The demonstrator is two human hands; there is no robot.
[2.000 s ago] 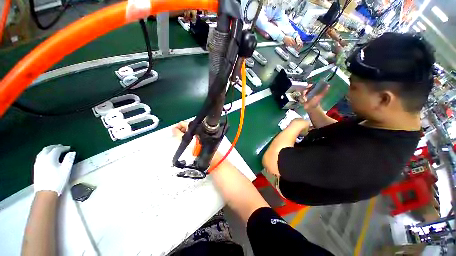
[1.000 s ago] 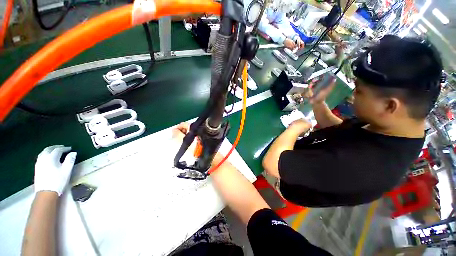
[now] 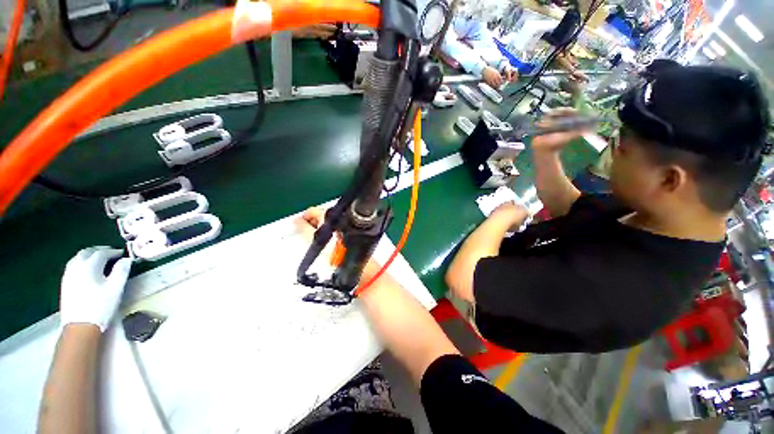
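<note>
My left hand (image 3: 93, 288), in a white glove, rests at the left edge of the white work sheet (image 3: 246, 339), thumb and fingers apart and empty. Its fingertips are close to the nearest of several pale oval housings (image 3: 176, 237) lying on the green conveyor belt. My bare right hand (image 3: 311, 219) is mostly hidden behind the suspended black tool (image 3: 361, 246); only some fingers show at its left, with an orange part beside them. Whether it grips anything cannot be told. A small dark angular piece (image 3: 141, 325) lies on the sheet.
A thick orange hose (image 3: 127, 72) arcs across the upper left. A thin orange line (image 3: 414, 186) curves beside the tool. A person in black (image 3: 594, 271) stands close at right, an arm raised, near a black open box (image 3: 488, 153). A grey upright (image 3: 281, 63) stands beyond.
The housings on the belt have moved left, the nearest ones now beside my gloved fingertips. The neighbour's hand with a grey object has risen. My hands have hardly moved.
</note>
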